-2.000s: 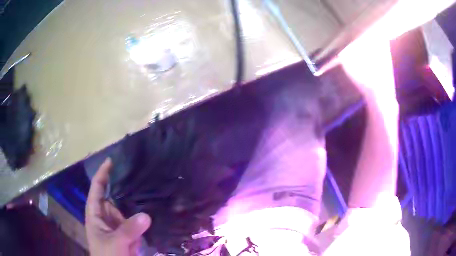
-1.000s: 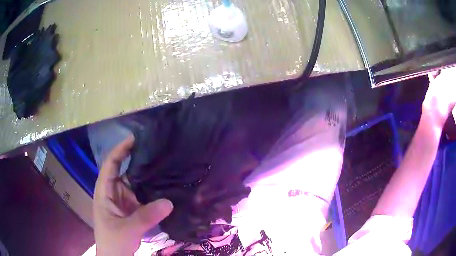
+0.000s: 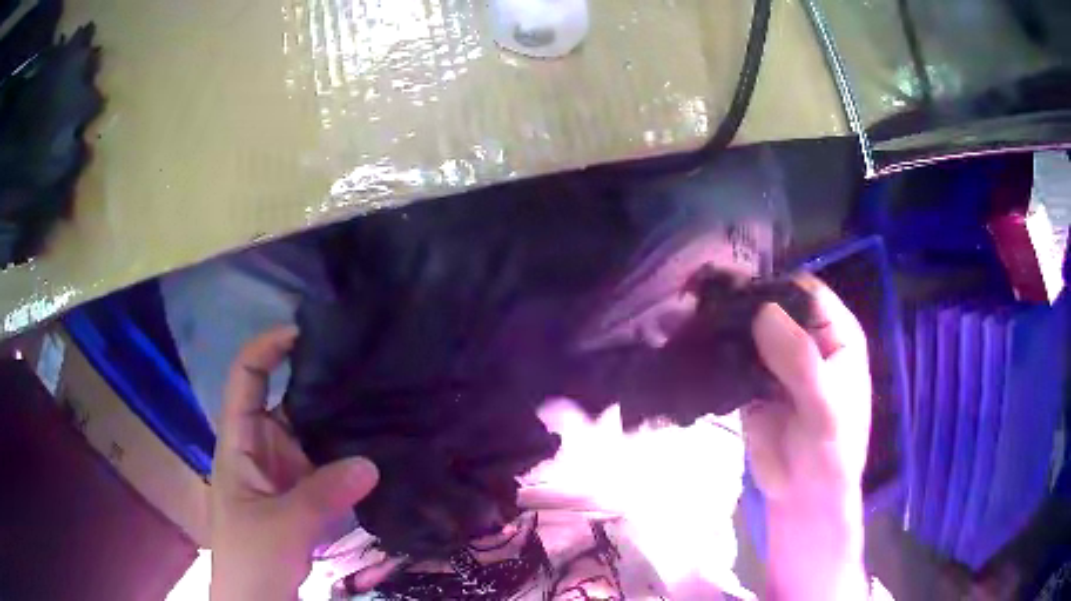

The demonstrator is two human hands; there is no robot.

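A large black jagged piece [image 3: 411, 340] lies spread over my lap below the table edge. My left hand [image 3: 282, 458] is at its left side, with the thumb and fingers curved around its left border; the fingertips are partly behind it. My right hand [image 3: 810, 376] pinches dark ragged material [image 3: 693, 376] between thumb and fingers, right of the large piece. This material reaches left to the large piece; whether the two are joined is unclear. A white bottle [image 3: 540, 26] shows as a disc on the table.
Another black jagged piece [image 3: 41, 141] lies at the table's far left. A black cable [image 3: 747, 88] crosses the table [image 3: 223, 153] on the right. Blue crates [image 3: 957, 423] stand right of my lap. A cardboard box [image 3: 118, 434] is at the lower left.
My right hand has come back from the far right to over my lap and now holds dark material. My left hand has stayed at the large piece. The view has shifted.
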